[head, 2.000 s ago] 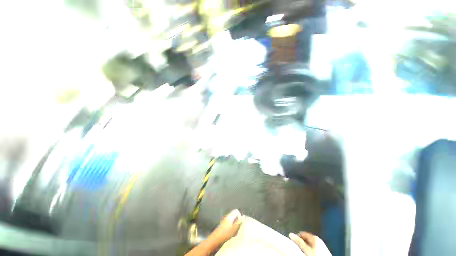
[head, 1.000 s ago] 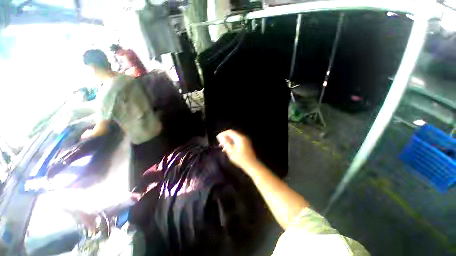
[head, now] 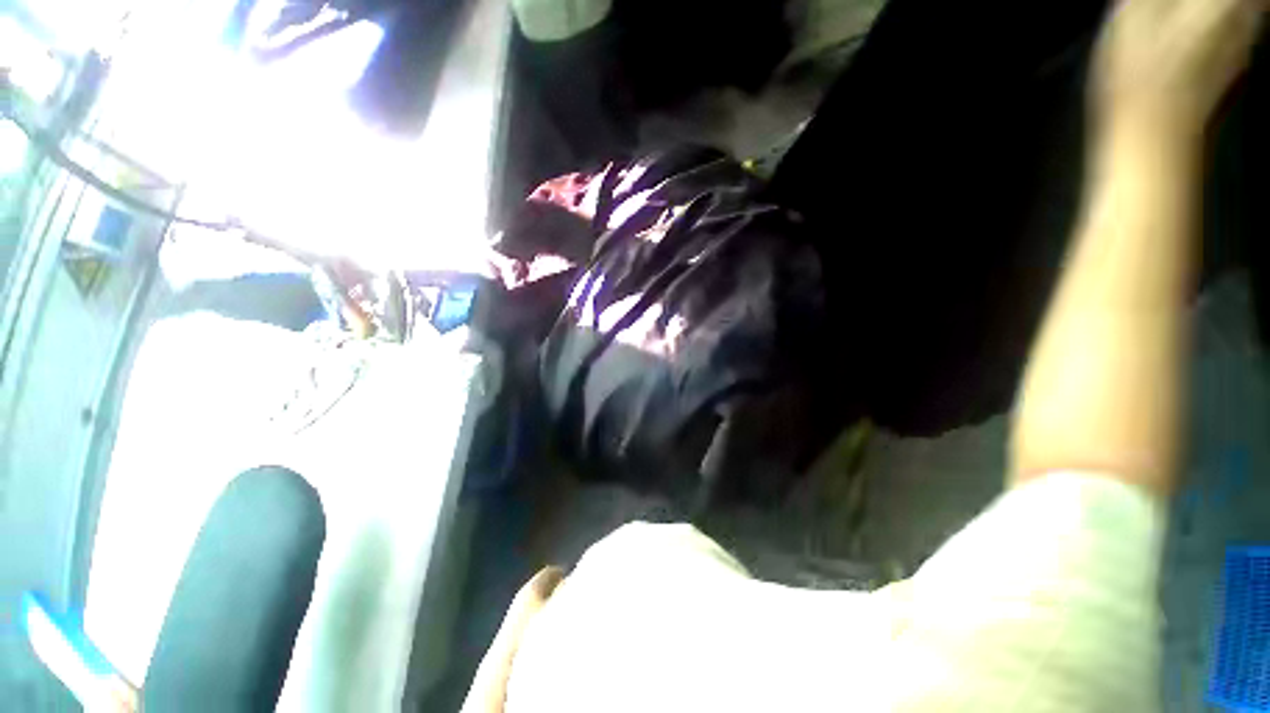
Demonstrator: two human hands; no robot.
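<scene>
My right hand (head: 1184, 49) is blurred at the top right edge, at the end of my outstretched arm. It is beside large black garments (head: 933, 223) that hang or lie in deep shadow. Whether its fingers hold anything cannot be told. Of my left arm only a strip of skin shows at the bottom, left of my pale shirt; the left hand cannot be made out. A heap of black garments (head: 669, 320) with shiny pinkish-purple lining sits in the middle, beside the table.
At the left is a white padded table (head: 376, 529) with a dark rounded bolster (head: 244, 599). Cords and small items lie at its back edge. A narrow blue and white object (head: 70, 648) is at the bottom left. A blue crate (head: 1240, 627) is at the right edge.
The view has swung down and towards the table, so the bolster now shows. My right hand has gone from beside the garment heap to the top right edge. The person at the left has left the view.
</scene>
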